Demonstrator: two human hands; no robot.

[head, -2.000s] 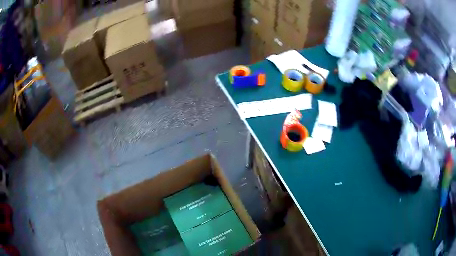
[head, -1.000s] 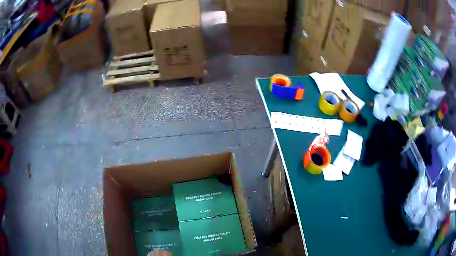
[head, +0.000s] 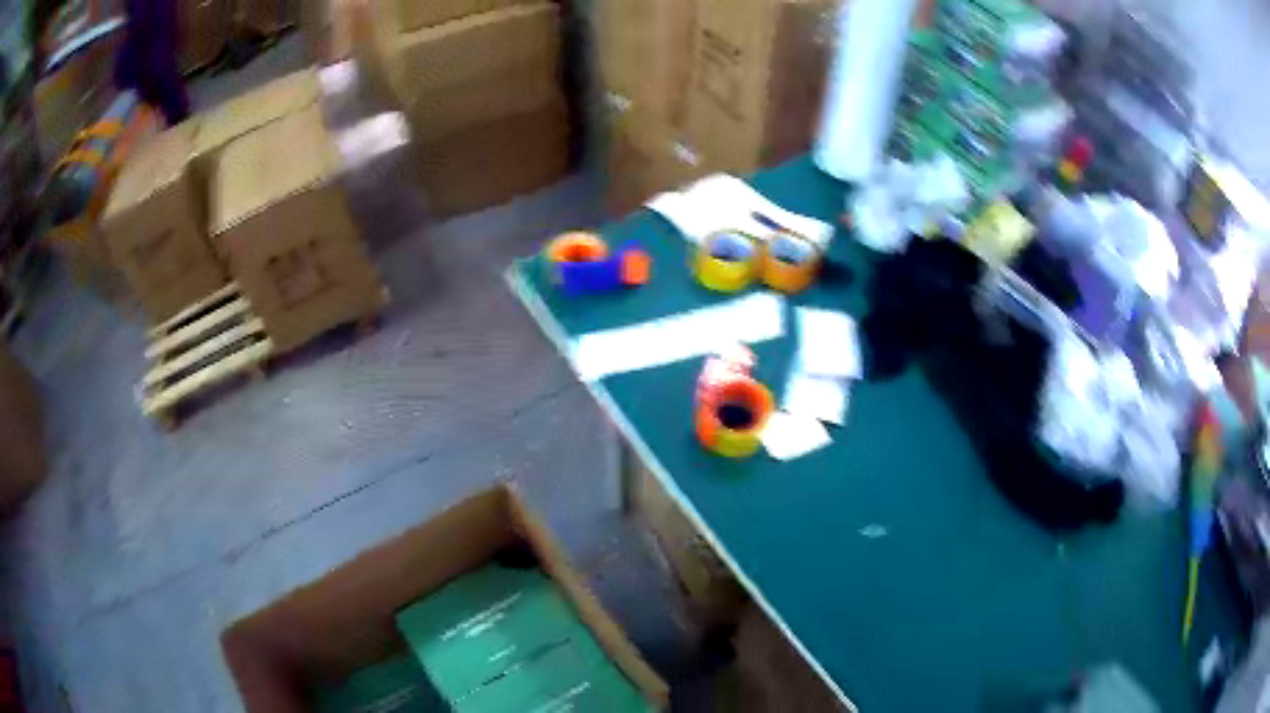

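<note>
The open brown shipping carton [head: 376, 571] stands on the floor at the bottom left, cut off by the lower edge. Green product boxes [head: 488, 634] with white lettering lie in it, the right ones higher than the left. A small dark item [head: 518, 554] is at its far right inner corner. The orange tape gun [head: 734, 414] lies on the green workbench [head: 919, 599]. Neither of my hands is in the picture. The view is blurred.
On the bench are a blue-and-orange tape dispenser [head: 599, 268], tape rolls [head: 727, 261], white label sheets [head: 683, 334], black cloth [head: 975, 383], crumpled plastic bags [head: 1107, 411] and a feather duster [head: 1201, 488]. Closed cartons [head: 286, 230] stand on a pallet [head: 202, 348], with more stacked behind.
The view has swung right, so the carton sits lower and further left and more of the bench shows. A bit of hand at the bottom edge one second ago has gone from view.
</note>
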